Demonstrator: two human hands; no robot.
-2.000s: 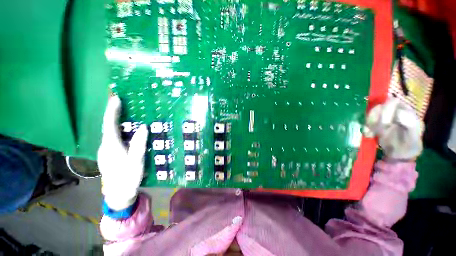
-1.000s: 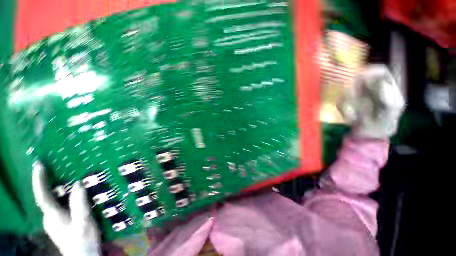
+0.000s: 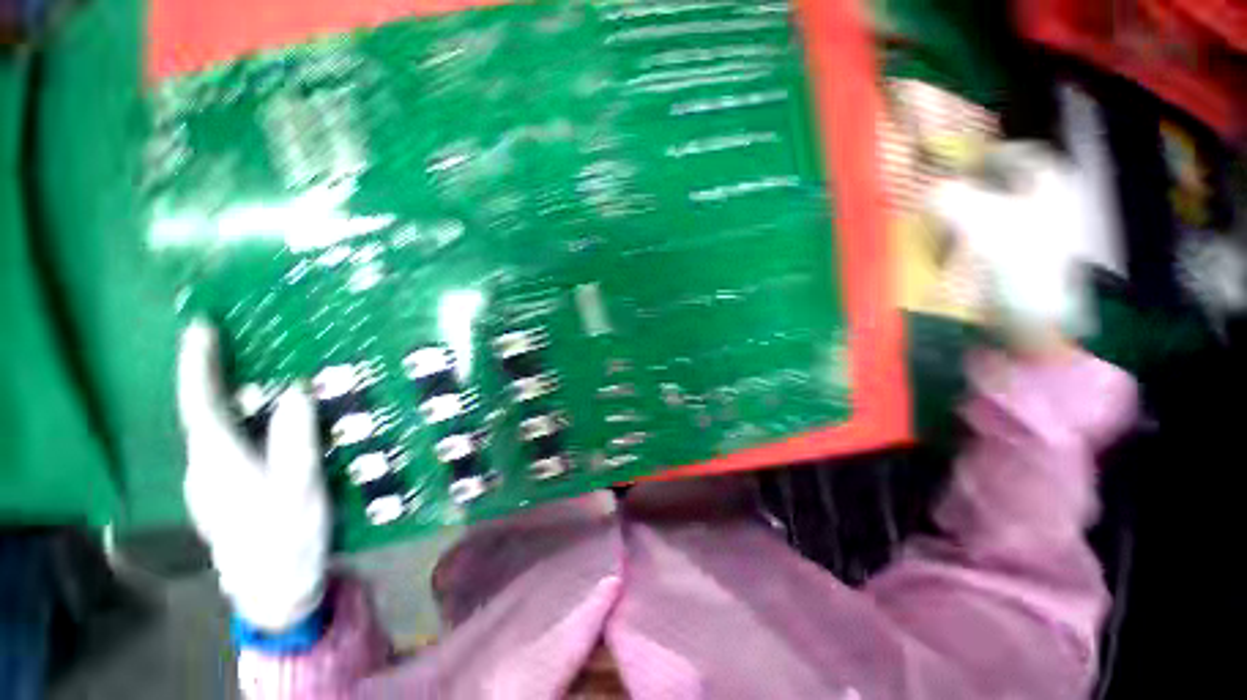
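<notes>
A large green circuit board lies on an orange-red foam sheet in front of me. Black transistors with silver tabs stand in columns at its lower left. My left hand, in a white glove with a blue band at the wrist, rests at the board's lower left, two fingers spread over its surface. My right hand, also white-gloved, is blurred and off the board, over the right part of a pale yellow sticker sheet. I cannot tell whether it holds anything. Motion blur hides the board's fine detail.
Green mat lies left of the board. Orange-red material is at the top right corner, with dark surfaces and blurred small items below it. My pink sleeves and lap are at the board's front edge.
My right hand has left the board's right edge and moved outward over the sticker sheet. The camera view has turned, so the board looks tilted. My left hand stays at the board's lower left.
</notes>
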